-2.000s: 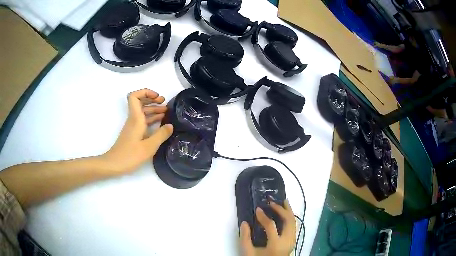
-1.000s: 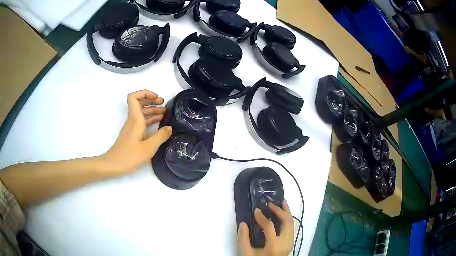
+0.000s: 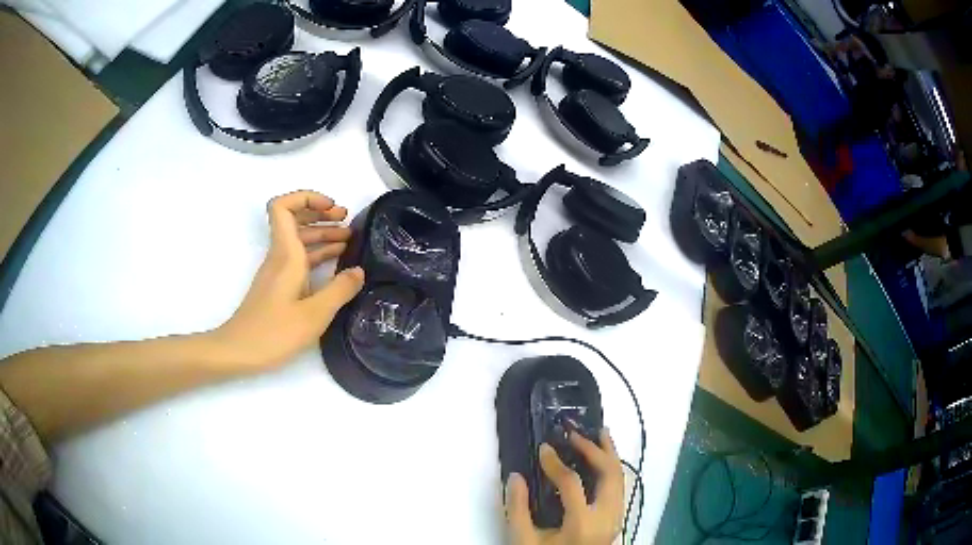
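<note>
A black twin-cup unit (image 3: 394, 296) with clear crinkled film over its two hollows lies on the white sheet (image 3: 171, 256), a thin cord (image 3: 554, 340) leaving its right side. My left hand (image 3: 296, 285) is beside it, fingers apart, fingertips and thumb at its left edge, not closed around it. My right hand (image 3: 570, 495) lies over the lower part of a second twin-cup unit (image 3: 549, 389), fingers spread across its top and around its sides. The palm side and the unit's lower end are partly hidden, and the hand is cut off by the bottom edge.
Several black headphones (image 3: 460, 149) lie beyond the units; one (image 3: 282, 91) has a shiny patch on a cup. Film-covered twin-cup units (image 3: 762, 287) stand on cardboard (image 3: 735, 373) at right. Loose cords and a white power strip (image 3: 812, 518) lie at lower right. Another cardboard sheet is at left.
Both hands and both units hold nearly the same positions; the view has shifted very slightly. Another person's arms, seen at the upper right two seconds ago, no longer show there.
</note>
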